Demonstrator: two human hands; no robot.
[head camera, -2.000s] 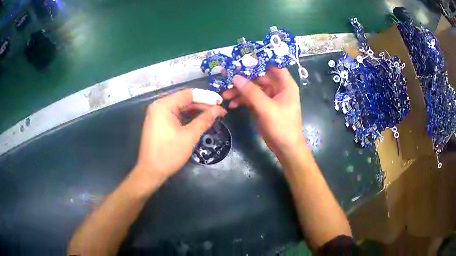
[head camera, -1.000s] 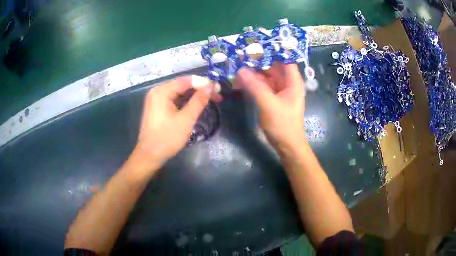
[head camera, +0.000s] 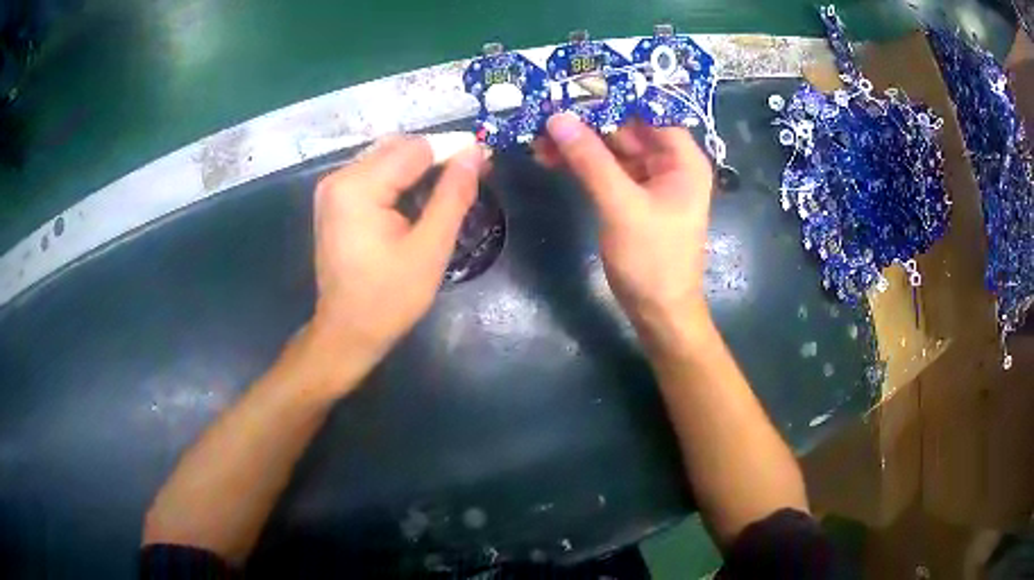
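A strip of three joined blue ring-shaped circuit boards (head camera: 587, 100) is held above the white edge strip. My right hand (head camera: 646, 210) grips its lower edge between thumb and fingers. White lead wires loop over the middle and right boards, with a ring end hanging at the right. My left hand (head camera: 391, 221) has a white finger cot on one finger. Its thumb and finger pinch at the lower left of the left board, by a small red spot; what they pinch is too small to tell. A black round housing (head camera: 479, 240) lies on the dark worktop, partly hidden by my left hand.
A pile of wired blue boards (head camera: 867, 187) with white rings lies at the right on brown cardboard (head camera: 907, 340). More blue boards (head camera: 998, 181) lie at the far right. The scuffed white edge strip (head camera: 284, 145) separates the dark worktop (head camera: 488, 408) from the green belt (head camera: 249, 57).
Both hands and the board strip have moved up in the picture. The black housing also appears higher and is partly covered by my left hand. The boards are sharper now than a second ago.
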